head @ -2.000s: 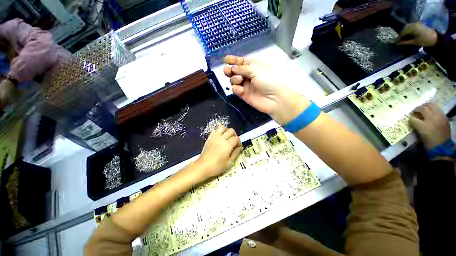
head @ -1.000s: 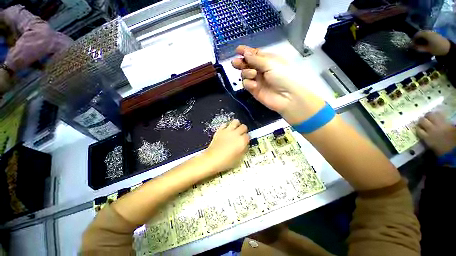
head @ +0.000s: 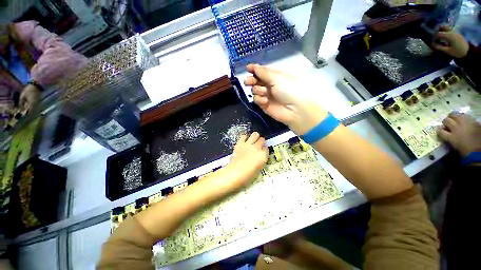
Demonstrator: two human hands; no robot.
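Observation:
My left hand (head: 250, 158) is at the front edge of the black tray (head: 211, 153), its fingertips at the right silvery heap (head: 236, 134) of small leaded components. Whether it pinches one is hidden. My right hand (head: 279, 96), with a blue wrist strap (head: 321, 128), is raised above the tray's right side, thumb and fingertips together; a tiny component between them cannot be made out. Two more heaps (head: 171, 162) lie in the tray. The pale yellow circuit board panel (head: 253, 203) lies in front of it, with black parts along its far edge, partly under my left forearm.
A side bin (head: 132, 175) with a greyish heap stands left of the tray. Clear racks (head: 257, 31) of parts stand beyond. At right, another person's hands (head: 460, 132) are at a second tray (head: 401, 52) and panel (head: 422, 118). A person's pink sleeve (head: 53, 52) shows upper left.
The view has shifted slightly, moving the trays and racks in the picture. Both my hands keep nearly the same places, left at the heap and right raised.

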